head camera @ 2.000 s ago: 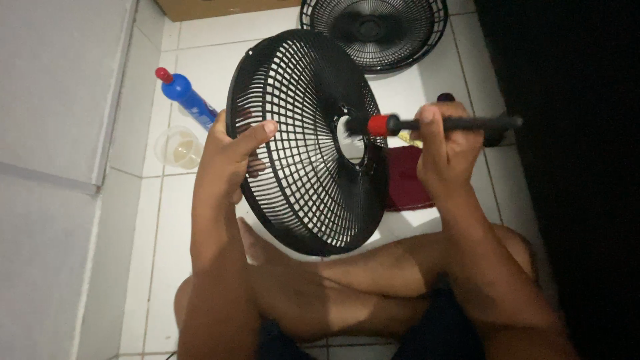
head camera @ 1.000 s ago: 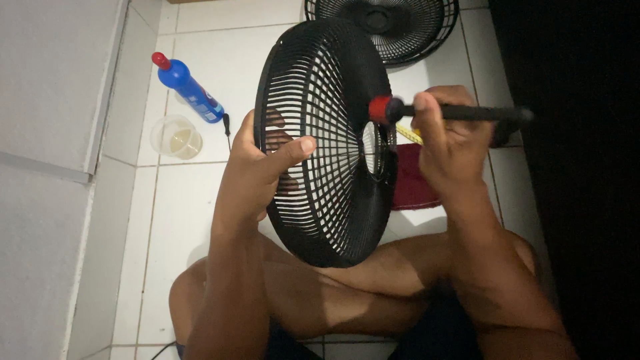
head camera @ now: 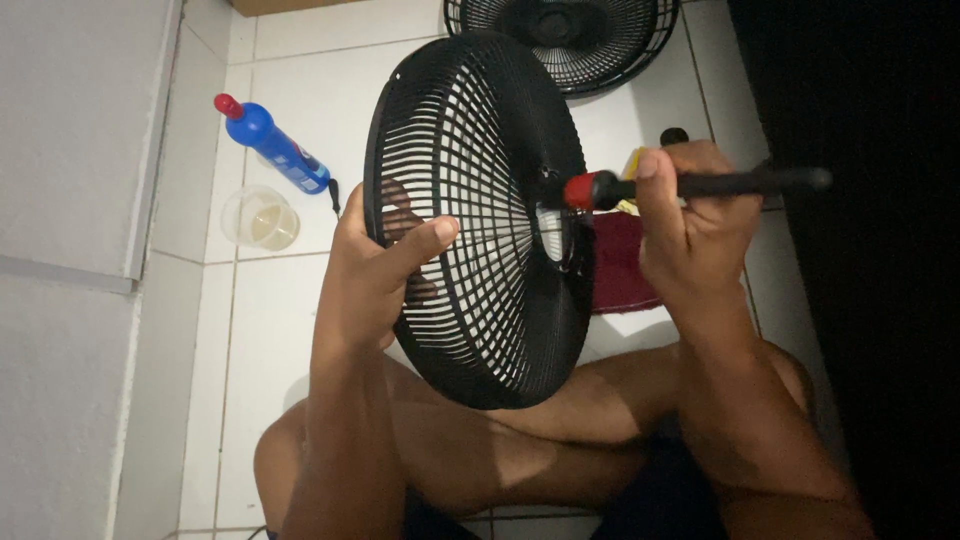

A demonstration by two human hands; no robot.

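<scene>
A black plastic fan grille (head camera: pixel 487 247) is held up on edge and tilted above my crossed legs. My left hand (head camera: pixel 382 262) grips its left rim, thumb on the outer ribs and fingers showing through the slots. Between the fingers and thumb of my right hand (head camera: pixel 694 210) is a black-handled brush (head camera: pixel 765 182) with a red collar. The brush's dark tip is at the edge of the round opening in the grille's centre; the bristles blur against the black plastic.
Behind stands another round black fan grille (head camera: pixel 555 30) on the white tiled floor. A blue bottle with a red cap (head camera: pixel 274 142) and a clear plastic cup of cloudy liquid (head camera: pixel 262 221) are at the left. Beyond the held grille lies a dark red cloth (head camera: pixel 622 262).
The brush tip has shifted from the upper edge of the central opening, one second ago, down closer to it. The held grille has turned a little between frames. Both hands have kept their hold.
</scene>
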